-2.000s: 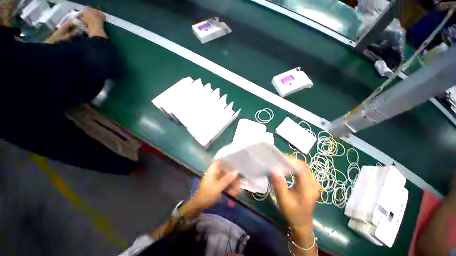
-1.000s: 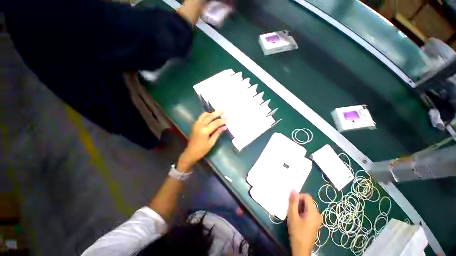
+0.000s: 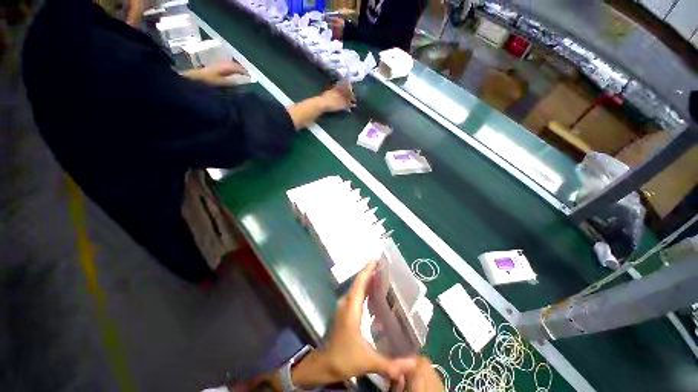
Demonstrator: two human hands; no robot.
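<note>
A white box blank (image 3: 406, 287) stands raised and partly folded in front of me, with a dark slot along it. My left hand (image 3: 353, 329) holds its near side, thumb and fingers spread along it. My right hand (image 3: 419, 375) is at its lower end, blurred and partly cut off by the bottom edge; its fingers look closed on the card. Set-aside cartons (image 3: 337, 222) lie in an overlapping row on the left, pointed flaps up. A small stack of white insert cards (image 3: 467, 316) lies to the right, beside loose pale rubber bands (image 3: 497, 367).
Product packs with purple panels (image 3: 507, 266) lie on the green belt beyond the pale rail (image 3: 398, 207). A slanting grey post (image 3: 620, 302) stands at right. At left a person in dark clothes (image 3: 153, 115) reaches over the belt. Another person (image 3: 383, 23) sits on the far side.
The blank that lay flat is now raised and partly folded between my hands. My left hand has moved from the carton row to it. The neighbour's arm now reaches over the belt.
</note>
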